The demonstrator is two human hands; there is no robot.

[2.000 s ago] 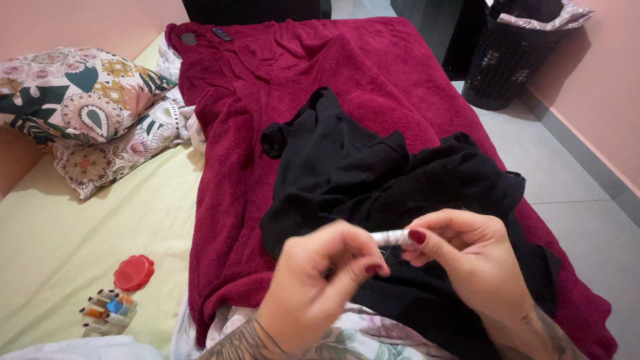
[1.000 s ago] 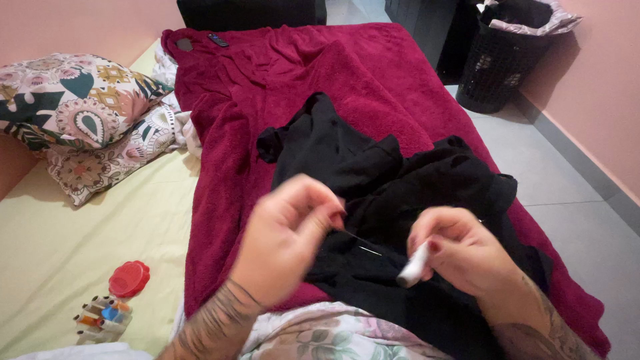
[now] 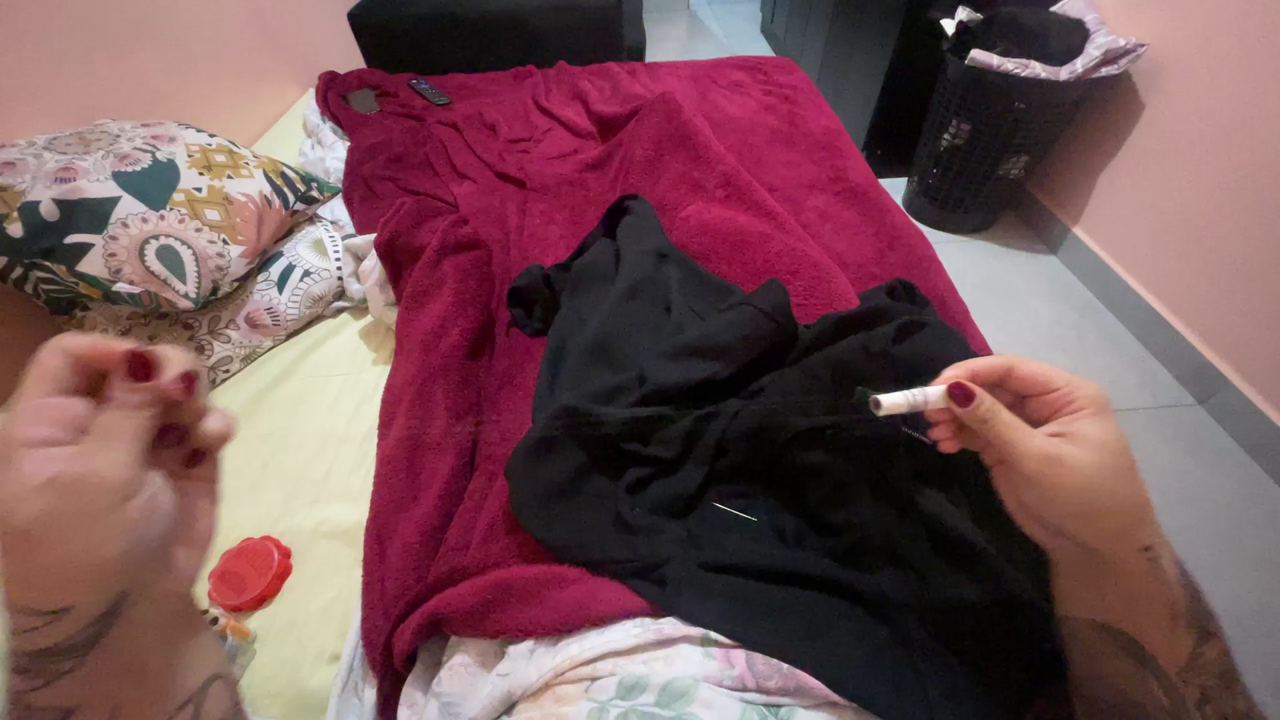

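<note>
Between the thumb and fingers of my right hand (image 3: 1040, 440) is a small white thread spool (image 3: 908, 401), its end pointing left above a black garment (image 3: 680, 350). My left hand (image 3: 120, 450) is raised at the far left over the bed, blurred, its fingertips pinched together; a thread between them is too fine to make out for certain. A sewing needle (image 3: 734, 512) lies on the black cloth between the hands. The garment rests crumpled on a dark red blanket (image 3: 450, 400). Beyond my left wrist lie a red scalloped plastic lid (image 3: 250, 573) and partly hidden small colored items (image 3: 228, 626).
Patterned pillows (image 3: 170, 220) lie on the yellow sheet (image 3: 300, 430) at left. A remote control (image 3: 429, 92) is at the blanket's far end. A black plastic basket (image 3: 985, 130) stands on the floor by the right wall. Floral fabric (image 3: 640, 675) is at the near edge.
My hands have moved far apart, the left one to the left and the right one to the right with the spool. Two seconds ago both were close together at the spool.
</note>
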